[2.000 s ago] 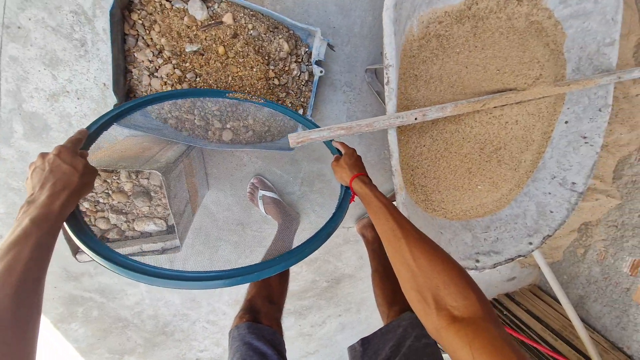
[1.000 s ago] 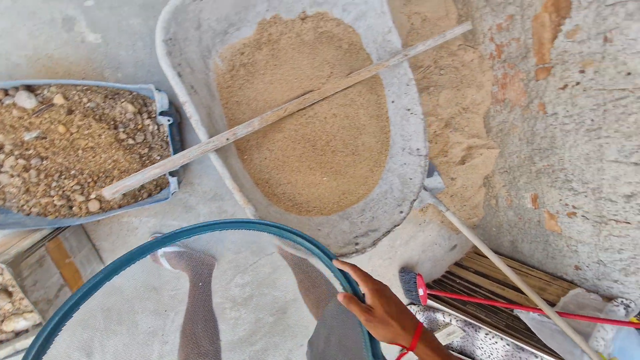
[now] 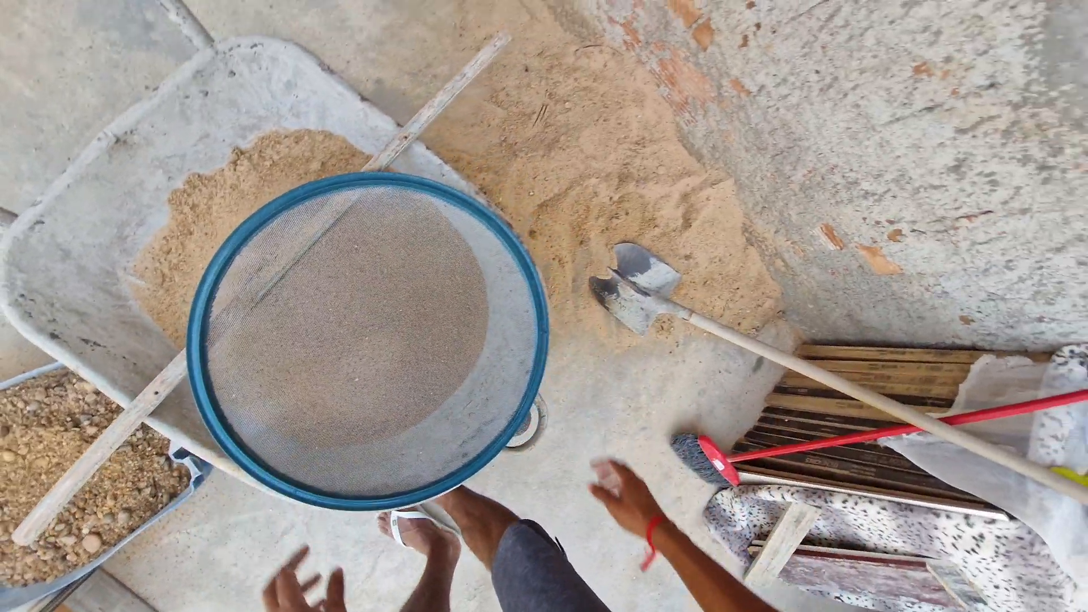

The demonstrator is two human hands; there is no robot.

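A round mesh sieve with a blue rim (image 3: 537,293) rests over the wheelbarrow tray (image 3: 93,178), on top of a long wooden batten (image 3: 110,442) that crosses the tray. Sand (image 3: 246,183) in the tray shows beside the sieve and through its mesh. My left hand (image 3: 303,586) is at the bottom edge, below the sieve, partly cut off, fingers apart and touching nothing. To the right of the sieve, over the concrete floor, my right hand (image 3: 625,493), with a red wristband, is free of the rim and a little blurred, its fingers apart.
A shovel (image 3: 637,285) lies with its blade at a sand heap (image 3: 586,153) by the rough wall. Right of me are a red-handled broom (image 3: 714,459) and stacked planks (image 3: 850,459). A bin of gravel (image 3: 85,484) stands at lower left. My feet are close below the sieve.
The sieve, held by both hands two seconds ago over the floor near the gravel bin, now lies across the wheelbarrow and batten. Both hands are off it. The view has swung to the right.
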